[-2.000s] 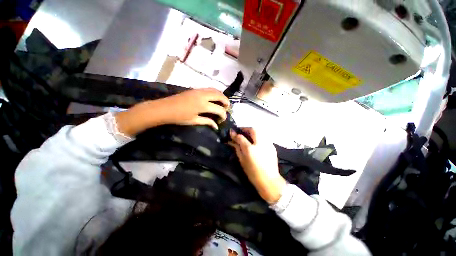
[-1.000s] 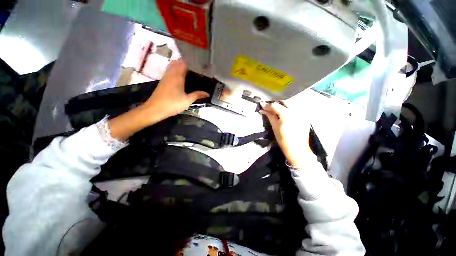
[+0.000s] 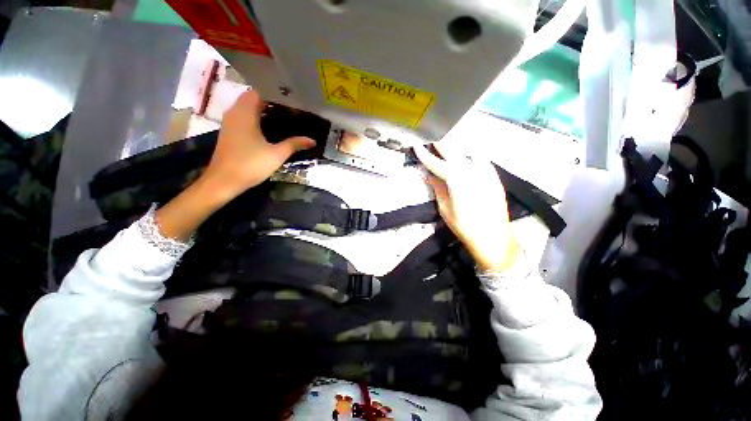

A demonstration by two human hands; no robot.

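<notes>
A dark camouflage padded strap [image 3: 152, 168] runs from the left to under the sewing machine head [image 3: 370, 49]. My left hand [image 3: 247, 152] lies on this strap beside the clamp [image 3: 354, 152], thumb stretched toward it. My right hand [image 3: 469, 193] is right of the clamp, its thumb and fingers together at a dark webbing end; the grip is partly hidden. Two more padded straps with black buckles [image 3: 360, 219] lie in front of the machine, and webbing [image 3: 403, 215] runs from the upper buckle toward my right hand.
Tangled black webbing [image 3: 659, 271] is heaped at the right. A shiny metal side table [image 3: 123, 90] and dark camouflage pieces [image 3: 29, 177] are at the left. A white template with a pinkish strip [image 3: 208, 86] lies behind my left hand. A pale upright post [image 3: 605, 90] stands at the upper right.
Both hands have moved apart from the strap pile to either side of the clamp. The buckled straps are now uncovered. Since one second ago the view has shifted and the hands hold nearly the same pose.
</notes>
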